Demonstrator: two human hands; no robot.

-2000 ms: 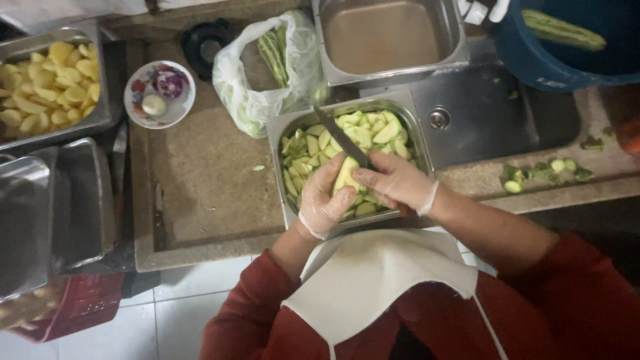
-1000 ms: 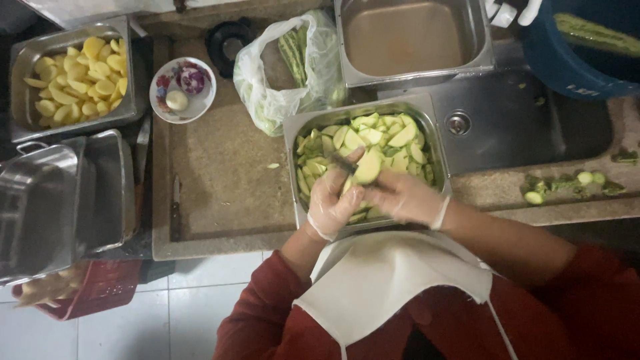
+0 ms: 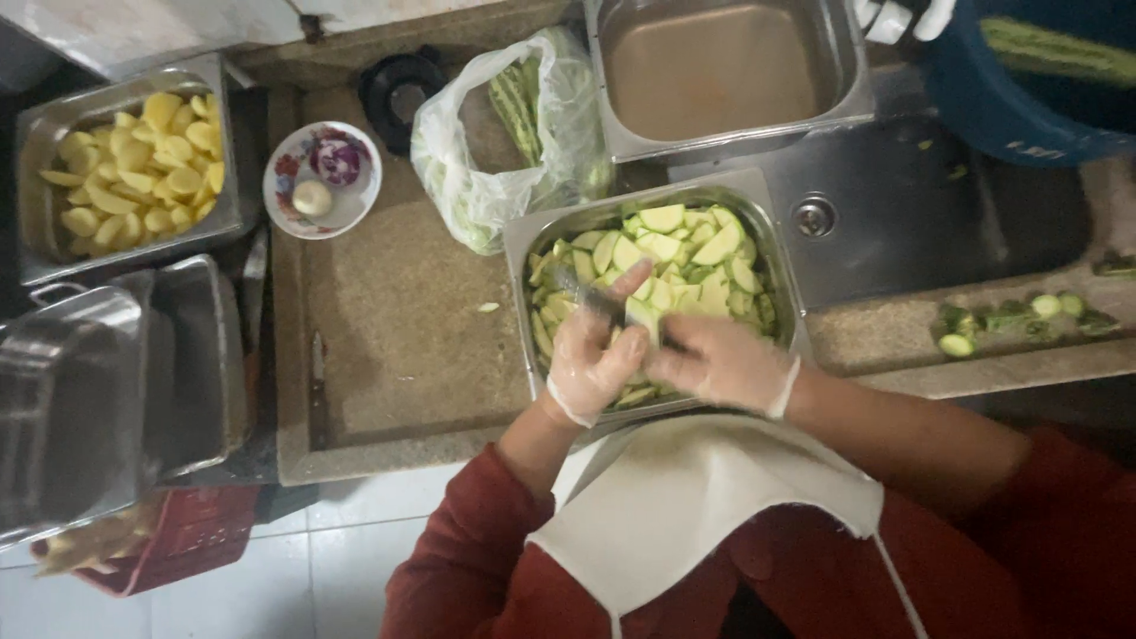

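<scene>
Both hands wear clear gloves above a steel pan [image 3: 788, 311] filled with sliced zucchini [image 3: 661, 244]. My left hand [image 3: 596, 355] grips a cut piece of pale green zucchini [image 3: 643, 312] between thumb and fingers. My right hand [image 3: 723, 359], blurred, is closed at the piece's right side on a knife, whose handle is mostly hidden. The dark knife blade [image 3: 599, 302] points up and left across the piece, also blurred. Behind the pan, a thin plastic bag [image 3: 444, 133] holds striped zucchini [image 3: 515, 111].
A plate [image 3: 282, 209] with onions, a steel pan of cut potatoes [image 3: 133, 169] and stacked steel pans [image 3: 75, 390] are on the left. Another steel pan [image 3: 714, 71] stands behind. A sink [image 3: 923, 213], blue tub [image 3: 976, 98] and zucchini trimmings [image 3: 1047, 306] lie right.
The knife blade, held out over the zucchini two seconds ago, now lies lower and across the held piece. My hands stay over the pan. The view has shifted left.
</scene>
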